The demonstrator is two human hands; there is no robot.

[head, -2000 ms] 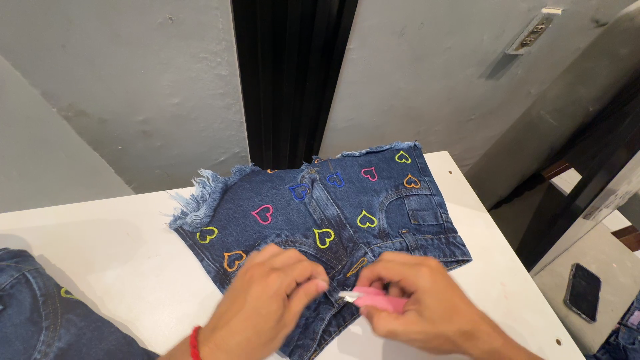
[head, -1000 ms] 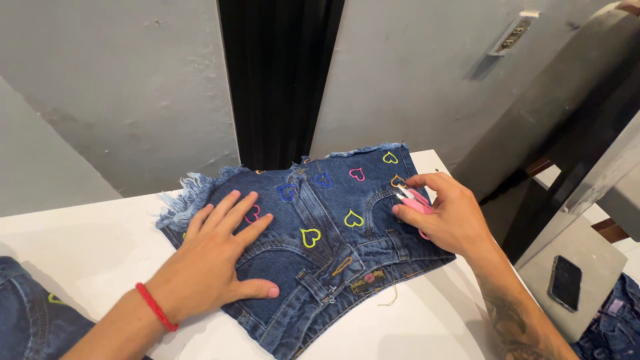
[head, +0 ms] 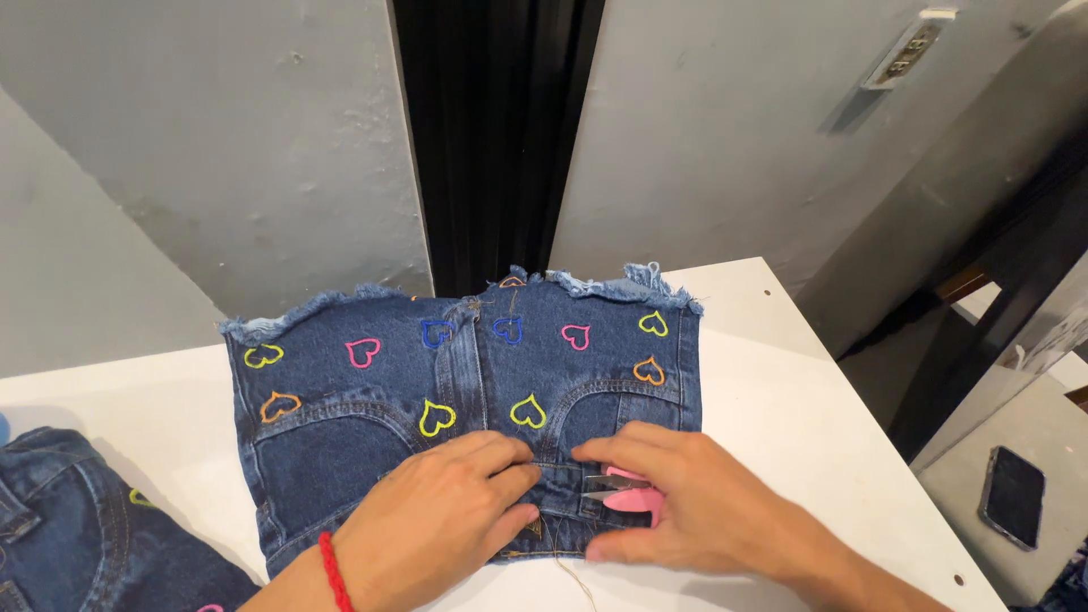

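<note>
Blue denim shorts (head: 340,442) with embroidered colored hearts lie on the white table, frayed leg hems toward the wall and waistband toward me. My left hand (head: 450,510), a red braided bracelet at its wrist, rests on the waistband near the fly with fingers bent; whether it pinches the cloth cannot be told. Pink-handled thread snips (head: 631,497) are in my right hand (head: 680,493), their blades pointing left over the waistband. Its thumb and forefinger are at the denim. Loose threads (head: 574,578) hang from the waistband between my hands.
More denim shorts (head: 110,527) lie at the lower left. The white tabletop (head: 765,374) ends at a slanting right edge. Beyond it, a smartphone (head: 1013,497) rests on a lower surface. Behind stand a gray wall (head: 255,153) with a black vertical panel (head: 497,144).
The shorts have been turned and now lie squarer to me. My left hand has moved from the cloth at the left to the waistband; my right hand has come down from the upper right pocket area.
</note>
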